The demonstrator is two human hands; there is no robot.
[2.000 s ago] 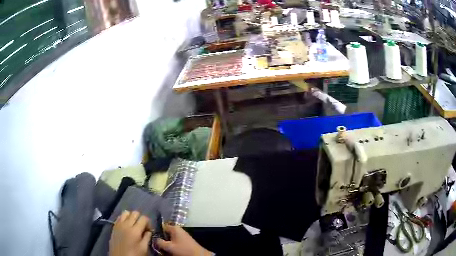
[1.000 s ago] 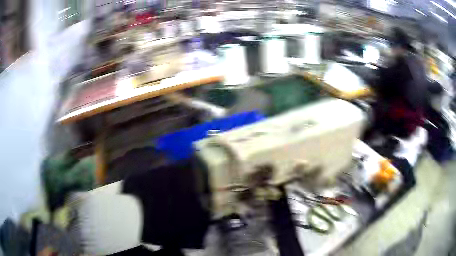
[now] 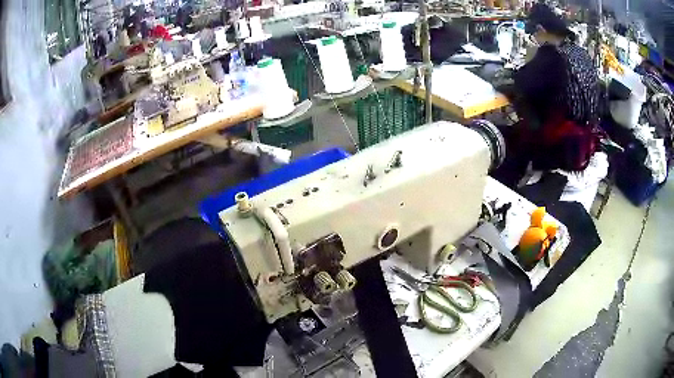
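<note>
No hand shows in view now. Nearest in front is a cream sewing machine (image 3: 362, 199) with round tension knobs and a dark handwheel at its far right end. A black band (image 3: 384, 317) runs down beside the needle area. Shiny metal plates (image 3: 325, 347) lie under the head. Scissors with olive-green loop handles (image 3: 442, 310) lie on the white table to the right. Black cut panels (image 3: 214, 295) lie left of the machine, beside a pale curved-edge piece (image 3: 140, 332) and checked fabric (image 3: 96, 336).
A blue crate (image 3: 277, 177) stands behind the machine. White thread cones (image 3: 335, 65) stand beyond it. Orange items (image 3: 533, 244) and grey fabric (image 3: 510, 280) lie at the table's right end. A green cloth bundle (image 3: 81, 266) is at left. A seated person (image 3: 558, 96) works at another table.
The view has swung to the right and steadied. Both hands, which worked on grey fabric at lower left two seconds ago, are out of the picture. The orange items and seated person show clearly.
</note>
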